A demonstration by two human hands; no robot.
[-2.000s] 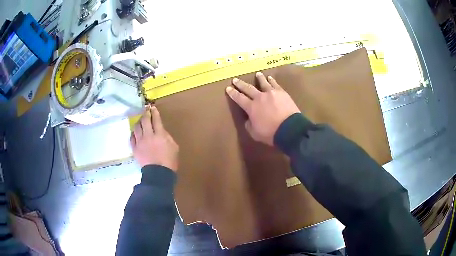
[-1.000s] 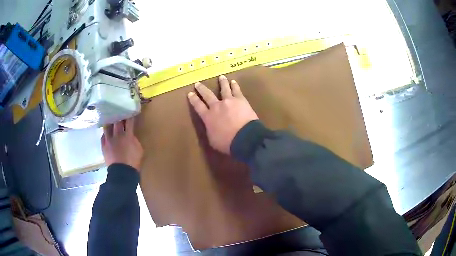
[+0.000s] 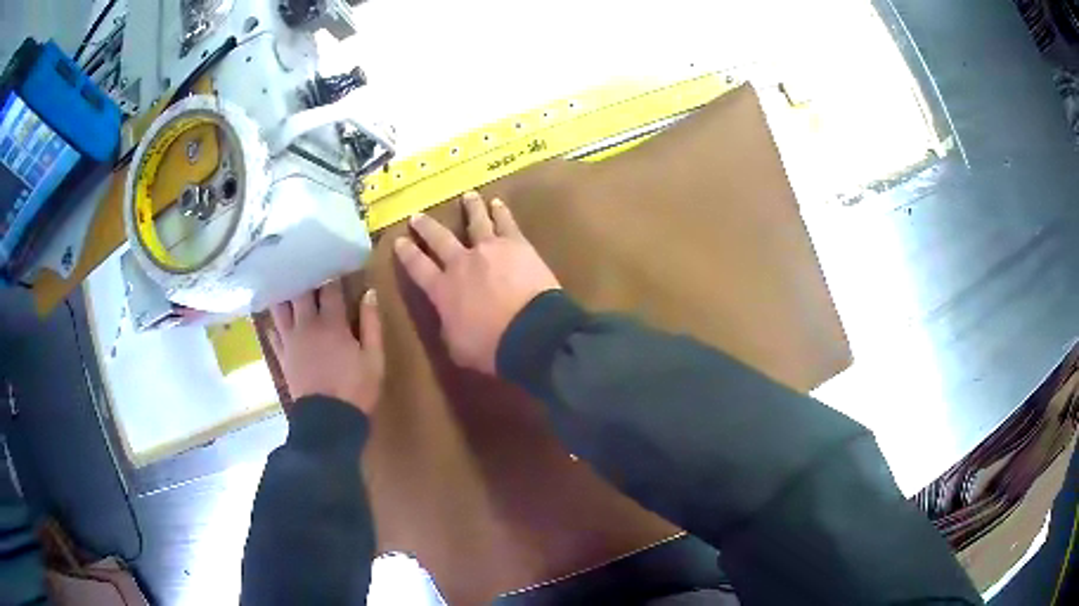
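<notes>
The brown bag panel lies flat in front of me, its upper edge along the yellow template, which has a row of small holes and black markings. The template's left end is at the needle area of the sewing machine head. My right hand lies flat on the panel near the template, fingers spread, holding nothing. My left hand rests flat on the panel's left part just below the machine head, fingers apart; its fingertips are close to the head's lower edge. The needle itself cannot be made out.
A roll-like disc with a yellow inner ring sits on the machine head. A blue-framed control screen stands upper left. A stack of brown pieces is at the lower right. More brown pieces lie at the lower left.
The panel and yellow template have shifted left past the machine head. Both hands have moved left relative to the machine, and a yellow piece now shows left of my left hand.
</notes>
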